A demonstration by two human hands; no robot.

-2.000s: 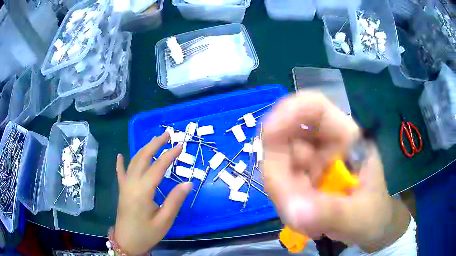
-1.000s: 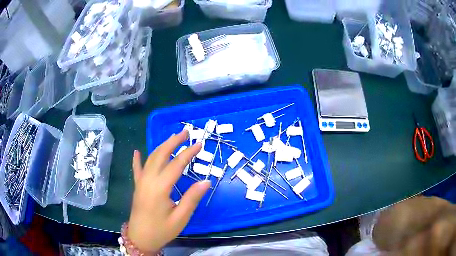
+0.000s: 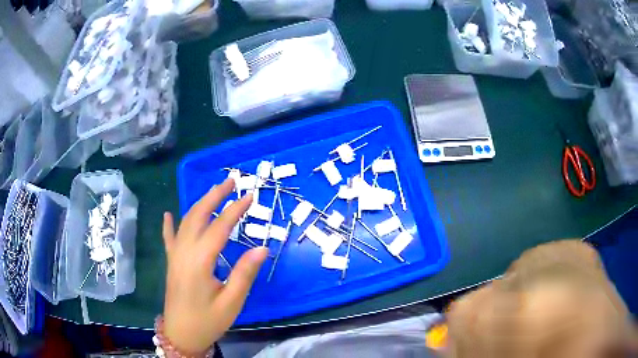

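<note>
Several tagged metal pins [image 3: 364, 192] lie scattered in the blue tray [image 3: 308, 297], thin silver rods with white tabs. My left hand [image 3: 210, 262] is over the tray's left side with fingers spread, fingertips over or beside the left pins; it holds nothing visible. Whether the fingertips touch them I cannot tell. My right hand [image 3: 542, 308] is blurred at the lower right, past the tray's front corner and cut off by the bottom edge. A bit of the yellow-orange handle [image 3: 438, 336] shows at its left side. Its fingers and grip are hidden.
A tub with white contents [image 3: 294, 78] stands behind the tray. A digital scale [image 3: 450, 115] and red-handled scissors [image 3: 578, 170] lie to the right. Stacked tubs [image 3: 129, 91], a tub of tagged pins [image 3: 105, 241] and a tub of bare rods [image 3: 21, 245] are left. Another tub [image 3: 504, 35] stands back right.
My right hand has dropped from above the tray's right side to the lower right, uncovering pins and the scale. My left hand keeps nearly the same pose. The camera view has shifted.
</note>
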